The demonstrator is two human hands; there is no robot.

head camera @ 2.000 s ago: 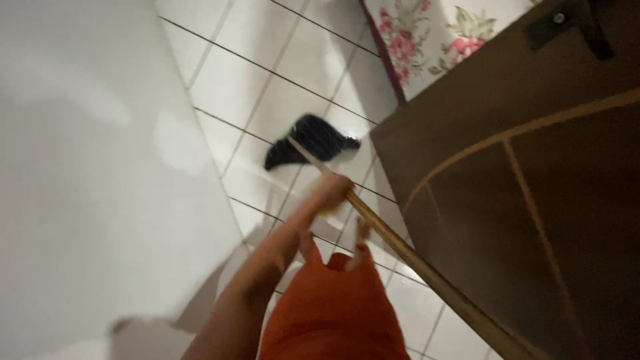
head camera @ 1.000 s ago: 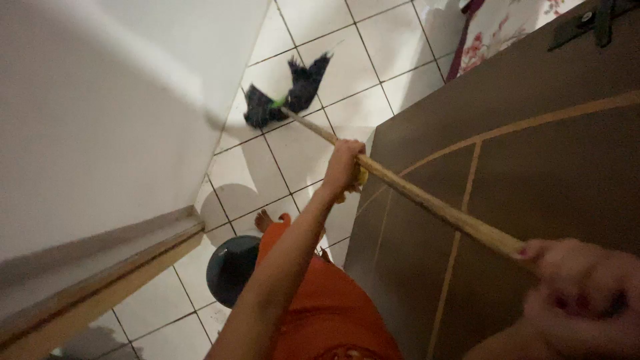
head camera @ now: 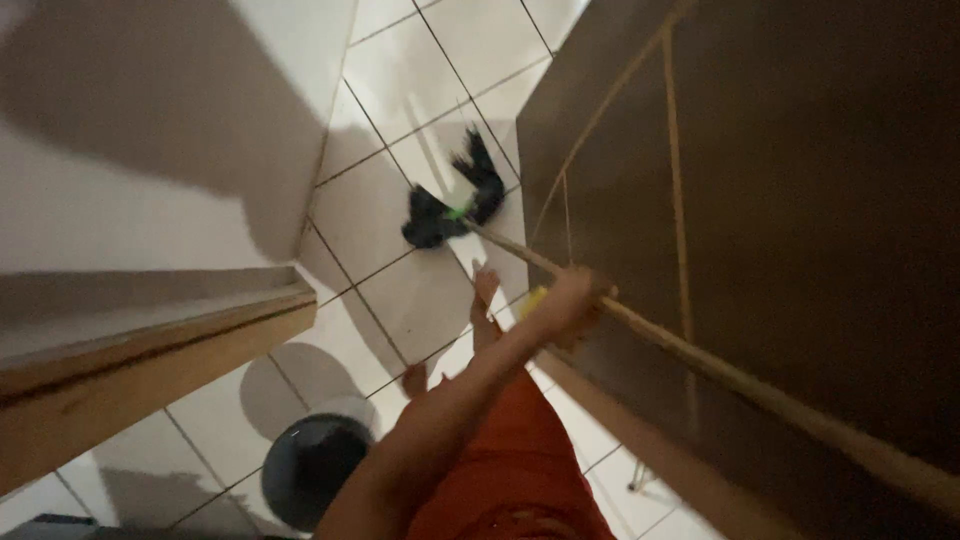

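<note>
My left hand (head camera: 576, 304) is closed around the wooden mop handle (head camera: 675, 345), which slants from the right edge of the view up to the floor. At its far end, a dark mop head (head camera: 484, 187) with a green connector (head camera: 456, 214) lies spread in a bent shape on the tiles, just beyond my bare feet. Something yellow (head camera: 534, 301) shows beside my left hand; what it is I cannot tell. My right hand is out of view, and the upper end of the handle runs past the frame edge.
A dark wooden door (head camera: 787, 187) with lighter inlaid lines stands close on the right. On the left are a white wall (head camera: 127, 195) and a wooden door frame (head camera: 165, 360). A dark round container (head camera: 315, 469) sits on the tiled floor at lower left, near my feet.
The mop head has come closer to my feet and toward the door since a second ago. My right hand, on the handle then, has left the view. The floral fabric is no longer visible.
</note>
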